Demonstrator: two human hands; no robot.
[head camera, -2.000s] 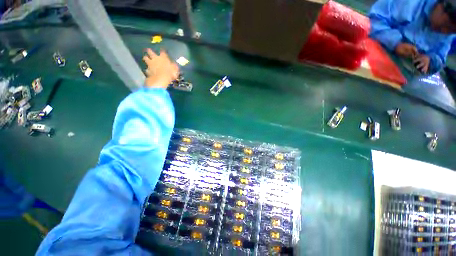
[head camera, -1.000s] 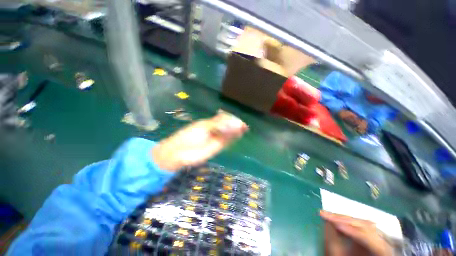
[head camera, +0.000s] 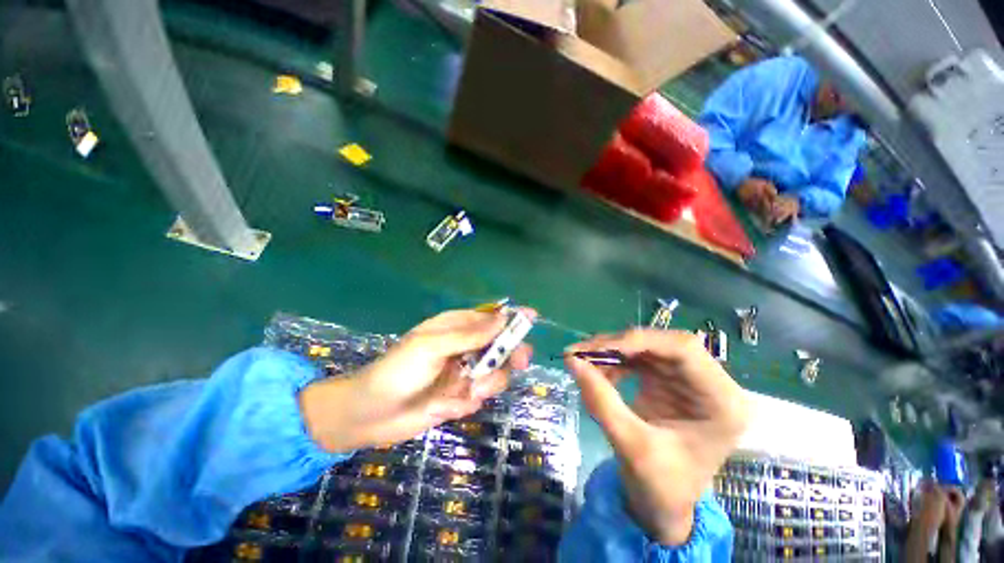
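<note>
My left hand (head camera: 424, 379) holds a silver-white electronic unit (head camera: 502, 343) between thumb and fingers, tilted, with a yellow bit at its top end. My right hand (head camera: 661, 412) pinches a small thin dark component (head camera: 598, 357) between thumb and fingertips, just right of the unit. The two are apart. A clear blister tray (head camera: 369, 500) with rows of black-and-orange parts lies below my hands, partly hidden by my left hand and sleeve.
Several units, such as one at centre (head camera: 448, 231), lie on the green surface (head camera: 385, 280). Yellow pieces (head camera: 355, 154), a grey post (head camera: 165, 121), carton (head camera: 528, 105) and red bags (head camera: 650, 159) stand beyond. Stacked trays (head camera: 809, 511) and a white sheet (head camera: 798, 427) are right. A person in blue (head camera: 771, 132) sits across.
My left hand has come back from the far side and now holds a unit. My right hand came in from the right and now pinches a dark component. The view has shifted.
</note>
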